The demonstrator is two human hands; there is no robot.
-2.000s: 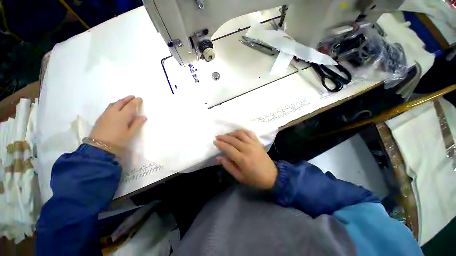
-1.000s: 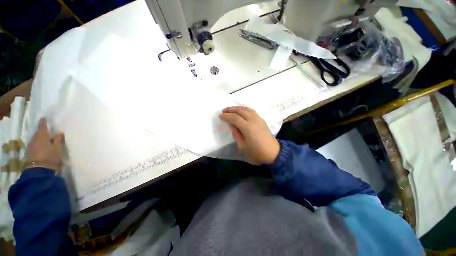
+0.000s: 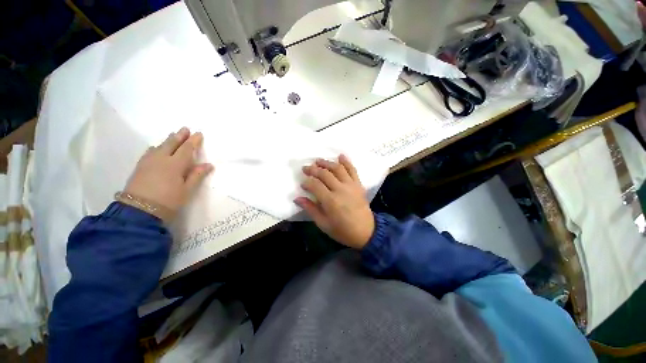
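A white fabric piece (image 3: pixel 273 177) lies on the white machine table, partly draped at the front edge; its outline is hard to see against the table. My left hand (image 3: pixel 166 174) rests palm down at its left part, fingers towards the machine. My right hand (image 3: pixel 336 198) rests on its right part with bent fingers, near the front edge. Neither hand visibly pinches the fabric. The sewing machine head (image 3: pixel 237 35) stands beyond, with a round tension dial (image 3: pixel 278 62). The needle area is washed out, so whether fabric lies under the foot cannot be told.
Black-handled scissors (image 3: pixel 460 96) and a grey metal tool (image 3: pixel 353 52) lie right of the bed, with white scraps (image 3: pixel 397 53) over them. A clear plastic bag (image 3: pixel 520 64) is farther right. Bundled strips (image 3: pixel 15 248) are at left. White fabric (image 3: pixel 598 220) lies lower right.
My left hand has moved right, from the table's left side onto the fabric near the machine. My right hand has shifted slightly left and down. The view has shifted slightly.
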